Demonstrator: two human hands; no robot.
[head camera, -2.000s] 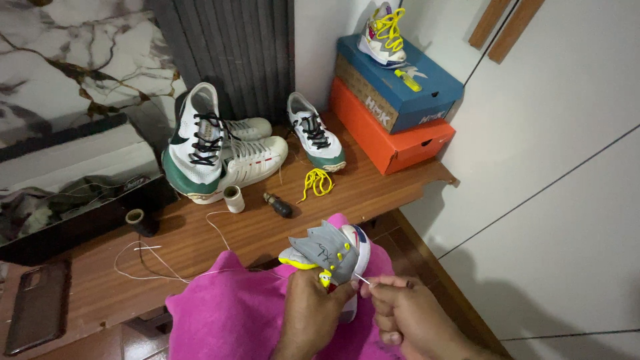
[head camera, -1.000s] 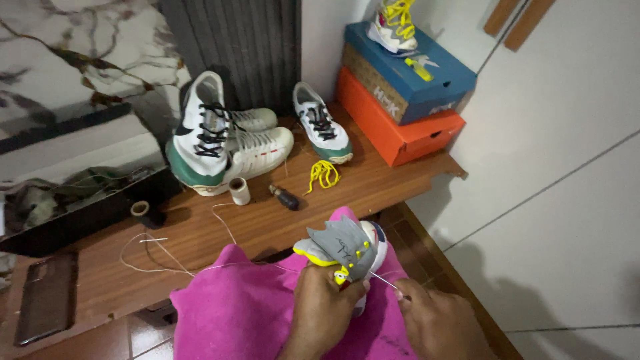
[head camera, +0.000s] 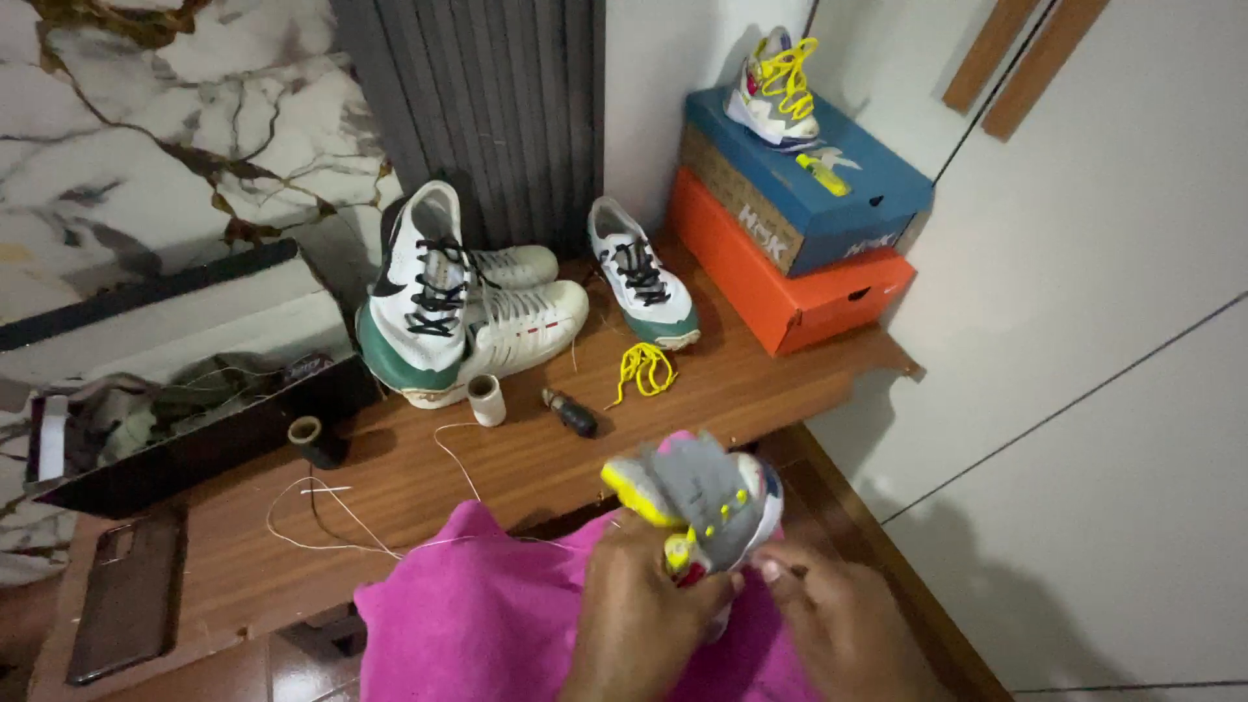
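Observation:
My left hand grips a small grey and white shoe with yellow parts, over a pink cloth on my lap. My right hand is at the sole edge of that shoe, thumb and index finger pinched together; the thin tool seen earlier there cannot be made out now. White thread runs from the wooden bench over the cloth toward the shoe. Behind stand a white thread spool, a dark-handled tool and a bundle of yellow shoelace.
White-green sneakers and a pale shoe pair stand at the back. Right are an orange shoebox and a blue one bearing a small yellow-laced shoe. Left are an open black box, dark spool and phone case.
My right hand has come closer to the shoe's edge than one second ago, when a thin metal tool showed between them. The left hand keeps its hold on the shoe.

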